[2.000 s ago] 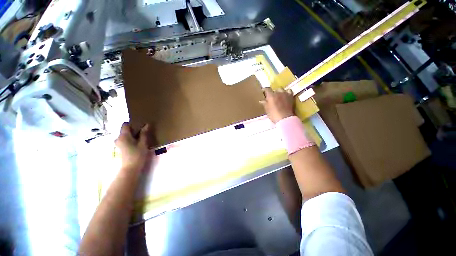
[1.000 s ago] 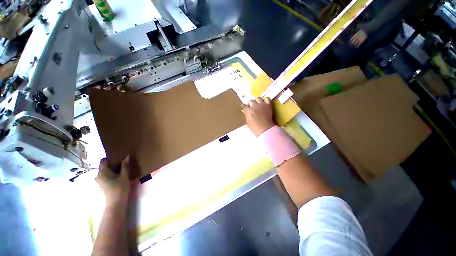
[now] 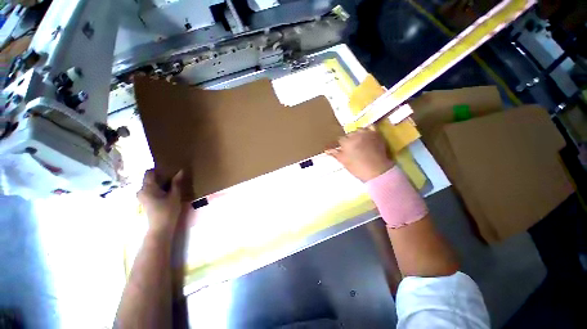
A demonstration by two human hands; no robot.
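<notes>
A brown panel with a stepped corner cut-out lies over the white sewing template; its left end rises towards the machine. My left hand grips the panel's lower left corner between thumb and fingers. My right hand is at the panel's lower right corner, fingertips on its edge; whether they pinch it is unclear. The yellow hinged strip stands up at the right, its base just above my right hand. The yellow hinge flap lies at the template's right end.
The white sewing machine head is at the left. The clamp carriage rail runs behind the template. A second panel pile lies at the right, with a green item on it. The shiny metal table shows in front.
The view has shifted between frames. My right hand has moved from the strip's base down along the panel's right edge to its lower corner. My left hand keeps hold of the panel's lower left corner.
</notes>
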